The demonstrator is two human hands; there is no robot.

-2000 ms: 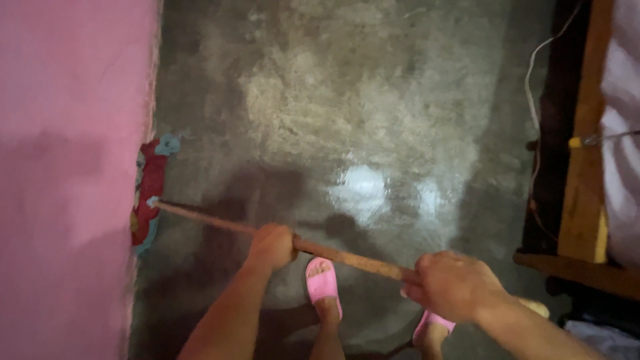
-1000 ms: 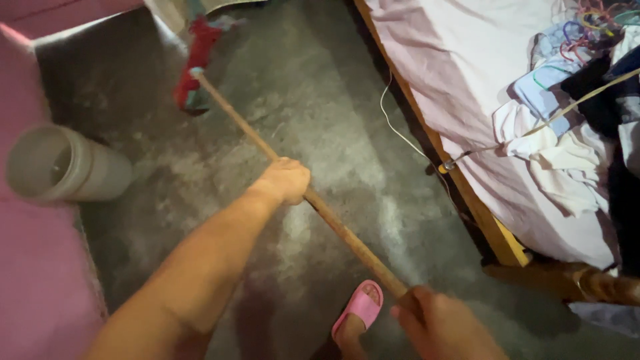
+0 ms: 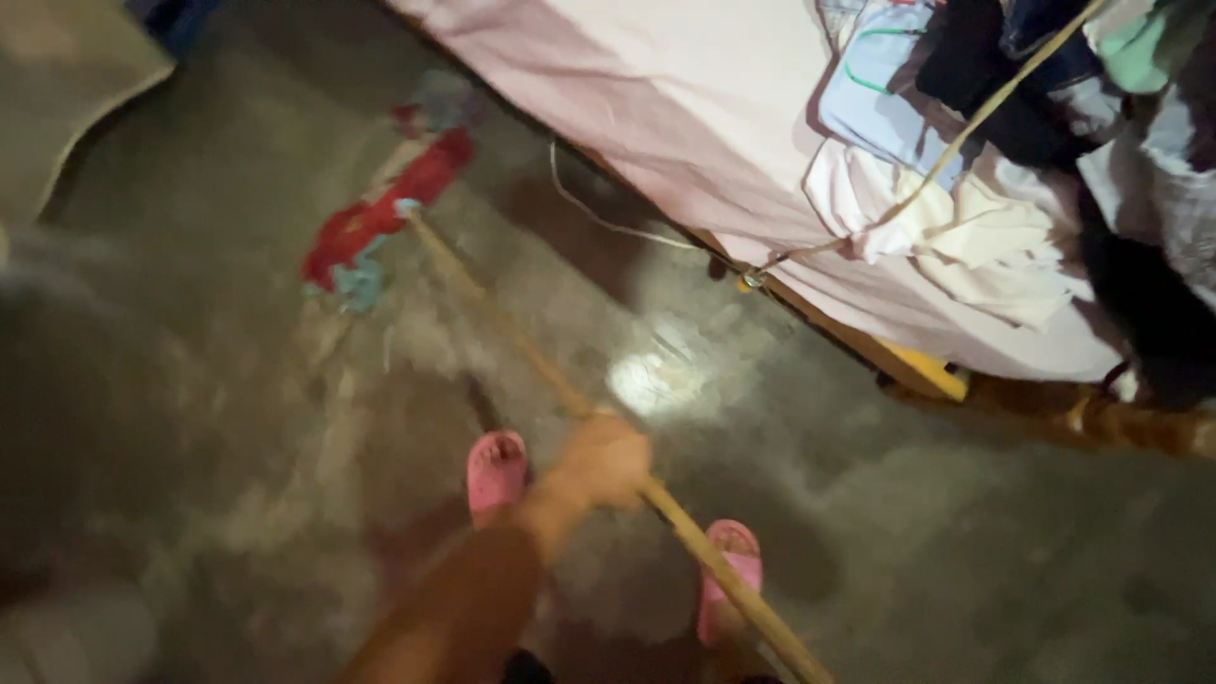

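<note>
My left hand [image 3: 600,460] is closed around the middle of a long wooden mop handle [image 3: 708,551]. The handle runs from the lower right edge of the view up to the mop head [image 3: 394,214], where red and light blue-green cloth lies on the concrete floor [image 3: 902,541]. The cloth looks blurred. My right hand is out of view, and so is the lower end of the handle. Beneath the handle are my feet in pink slippers [image 3: 496,470], one on either side of it.
A bed with a pale pink sheet [image 3: 703,123] and a wooden frame stands at the upper right, with a heap of clothes [image 3: 988,199] on it. A cord [image 3: 608,226] hangs by its side. A light brown sheet-like thing [image 3: 76,85] is at the upper left.
The mop head has moved from beside the pink wall, over the floor, to near the bed. My right hand, seen on the handle before, has left the view. The view has shifted a lot.
</note>
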